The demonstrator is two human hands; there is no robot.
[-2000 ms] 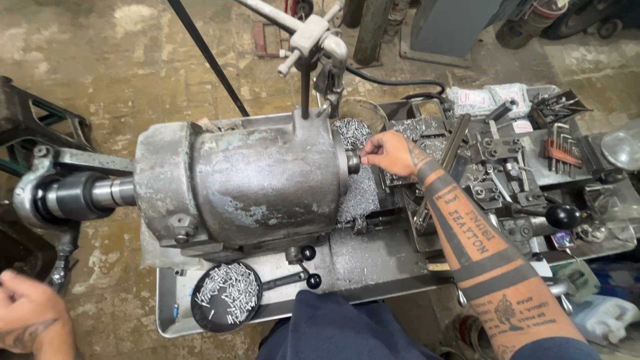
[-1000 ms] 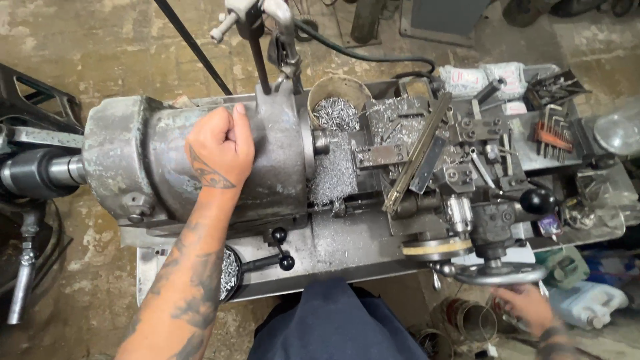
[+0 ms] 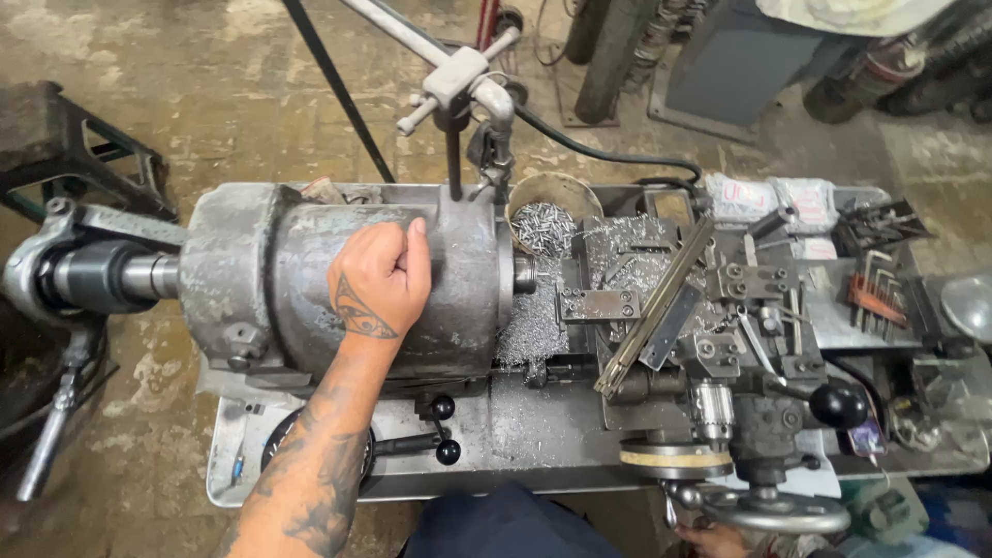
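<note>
My left hand [image 3: 381, 275] rests closed on top of the grey lathe headstock [image 3: 310, 232]; whether something small is inside the fist is hidden. My right hand [image 3: 709, 536] is at the bottom edge, below the metal handwheel [image 3: 775, 511], mostly hidden, its fingers near a small crank handle [image 3: 669, 508]. Right of the headstock, the spindle nose [image 3: 525, 274] faces a tool block [image 3: 599, 304] on the cross slide. Metal chips [image 3: 535, 325] lie beneath it. Behind stands a round container [image 3: 546, 225] of small metal pins. Long metal bars [image 3: 655, 306] lie slanted across the slide.
A drill chuck [image 3: 711, 411] and black ball knob [image 3: 838, 404] project at the right. Hex keys in an orange holder [image 3: 877, 301] lie farther right, near plastic bags [image 3: 740, 200]. Ball-ended levers [image 3: 447, 452] stick out below the headstock. A coolant pipe clamp [image 3: 457, 77] rises behind.
Two seconds ago my right hand was at the spindle nose; it is now by the handwheel. My left hand has gone from the lower left onto the headstock, and has stayed there since one second ago.
</note>
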